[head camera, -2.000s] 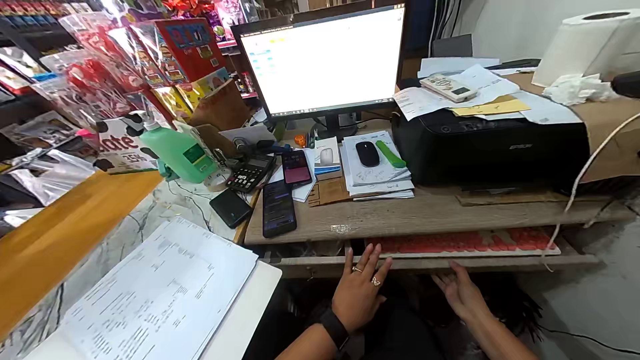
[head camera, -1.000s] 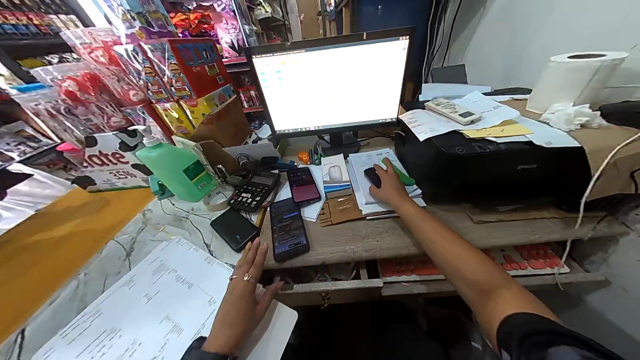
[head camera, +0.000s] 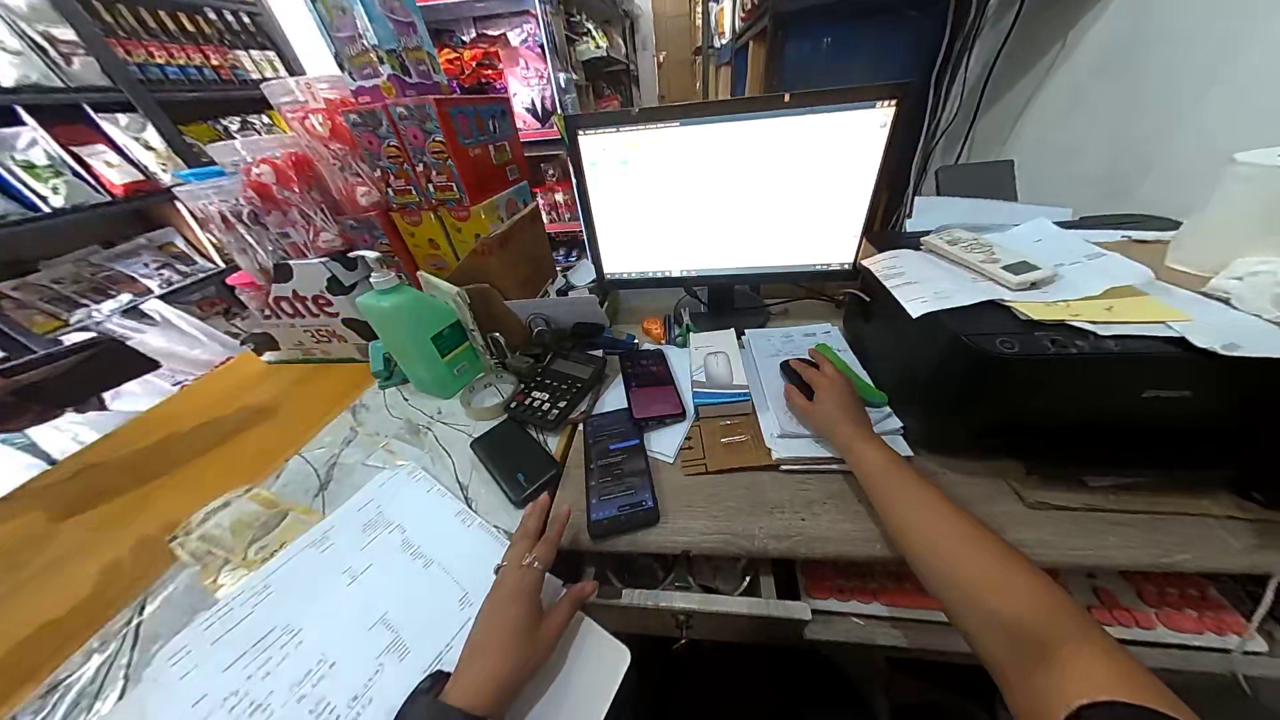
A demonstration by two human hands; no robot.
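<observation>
My right hand (head camera: 832,400) rests over a black computer mouse (head camera: 799,376) on a stack of papers (head camera: 785,350), beside a green tool or stapler-like object (head camera: 850,375). Flat on the right edge of printed sheets (head camera: 340,600), my left hand (head camera: 525,600) has its fingers spread, rings on them. Near its fingertips are a black power bank or similar slab (head camera: 515,460) and a smartphone (head camera: 621,470) with a lit screen. A second smartphone (head camera: 652,385) and a black calculator (head camera: 556,390) lie beyond. The monitor (head camera: 740,190) shows a mostly white screen.
On the right stands a black printer (head camera: 1080,370) with papers and a remote control (head camera: 988,257) on top. A green pump bottle (head camera: 415,330), a roll of tape (head camera: 489,395) and candy boxes (head camera: 460,150) are at left. Below the desktop, a drawer (head camera: 700,603) is partly pulled out.
Two seconds ago both hands were at the desk's front edge. My right hand has moved onto the mouse, and my left hand onto the papers at left. The view has shifted left.
</observation>
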